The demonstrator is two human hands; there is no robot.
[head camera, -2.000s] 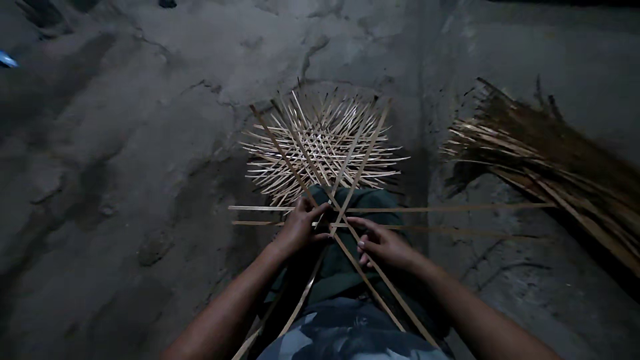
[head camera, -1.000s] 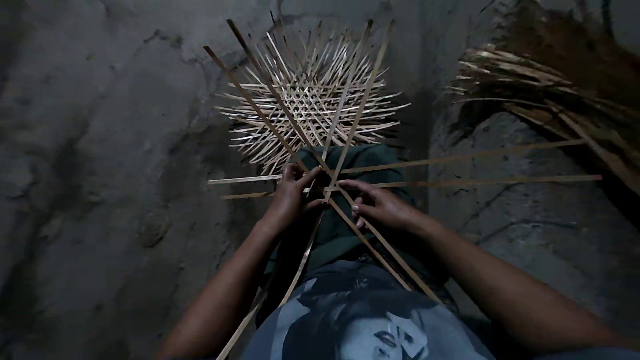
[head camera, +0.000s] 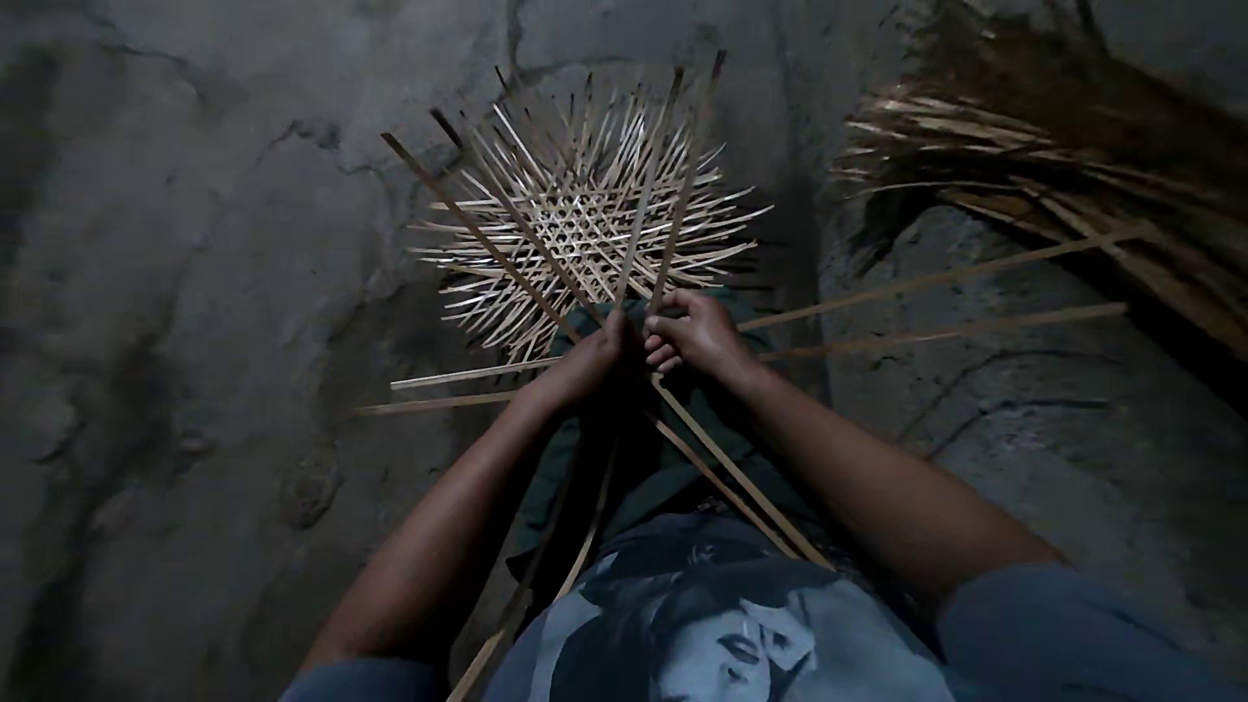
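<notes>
Several long, flat strips, bamboo by their look, cross one another over my lap. My left hand [head camera: 589,357] is closed on them where they meet and covers most of the crossing. Close on its right, my right hand [head camera: 694,334] has its fingertips pinched on a strip [head camera: 675,229] that points up and away from me. Other strips [head camera: 741,478] run down toward my shirt, and more stick out to both sides. Beyond my hands lies an open-weave mat of the same kind of strips [head camera: 575,229], its loose ends spreading all round.
A large bundle of loose strips [head camera: 1072,146] lies on the rough concrete floor [head camera: 195,292] at the upper right. The tips of the right-hand strips reach over toward it. Dark green cloth [head camera: 673,487] covers my lap beneath the crossing.
My right hand has moved up and in, from the right of the crossing to close beside my left hand. My left hand now covers more of the crossing.
</notes>
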